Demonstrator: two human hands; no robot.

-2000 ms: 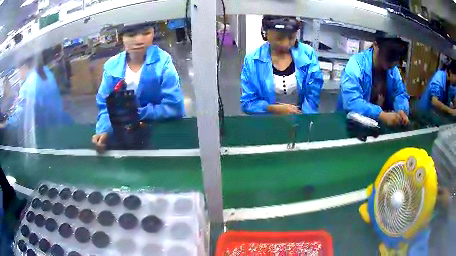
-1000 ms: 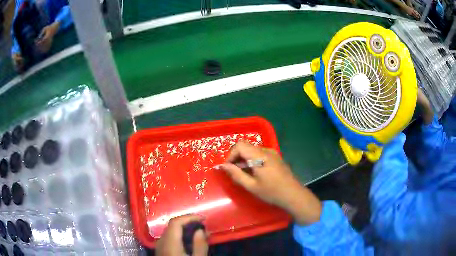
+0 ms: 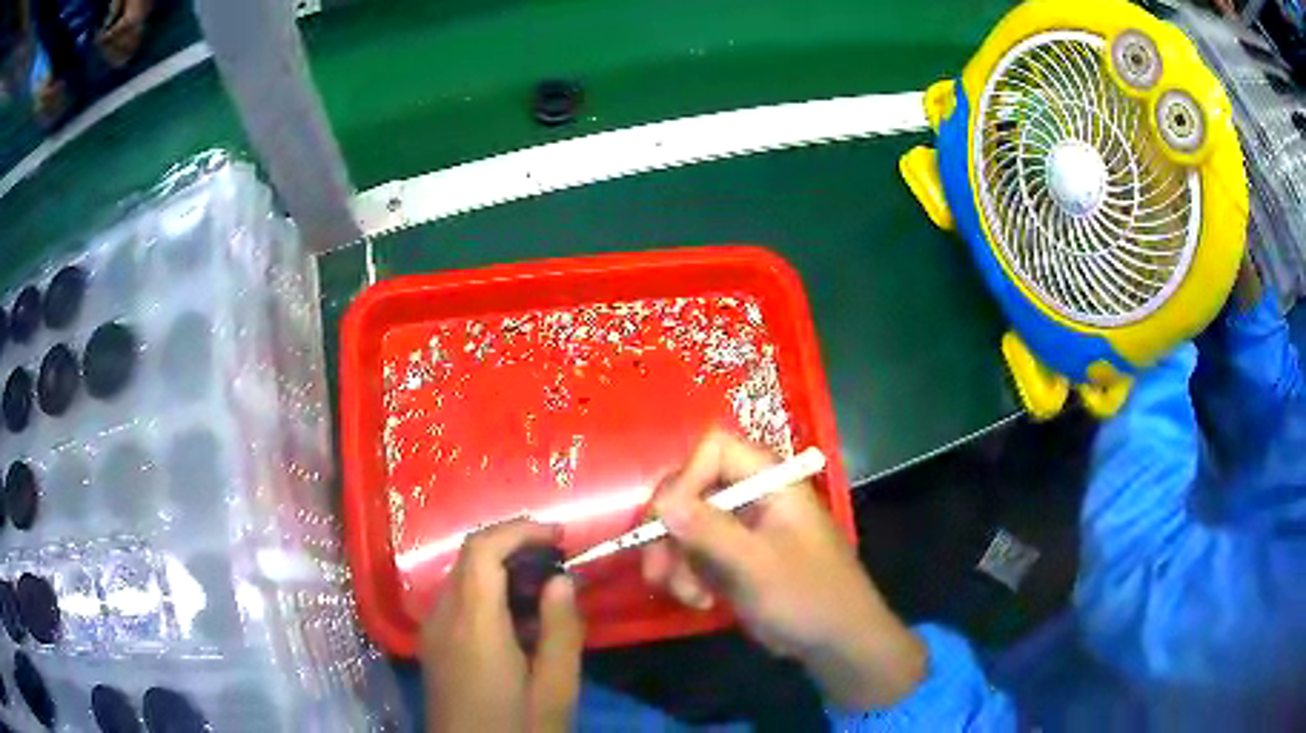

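My left hand (image 3: 494,630) holds a round black part (image 3: 531,584) between thumb and fingers over the near edge of the red tray (image 3: 824,415). My right hand (image 3: 745,551) holds a white pen-shaped tool (image 3: 766,480). The tool's thin tip points left and is at the black part; whether it touches cannot be told. Tiny silvery bits (image 3: 630,327) lie scattered in the tray, densest along its far and right sides. The black part's face is too blurred to make out detail.
Clear blister trays (image 3: 236,473) with black discs stand at left beside a grey post (image 3: 279,122). A white rail (image 3: 630,148) edges the green belt (image 3: 745,65), which carries a black part (image 3: 556,100). A yellow and blue fan (image 3: 1077,179) stands at right, near another person's blue sleeve (image 3: 1146,458).
The view tilted down from the people and belt to the tray, then shifted slightly. Since one second ago, the right-hand tool has moved from the tray's bits to the black part in my left hand.
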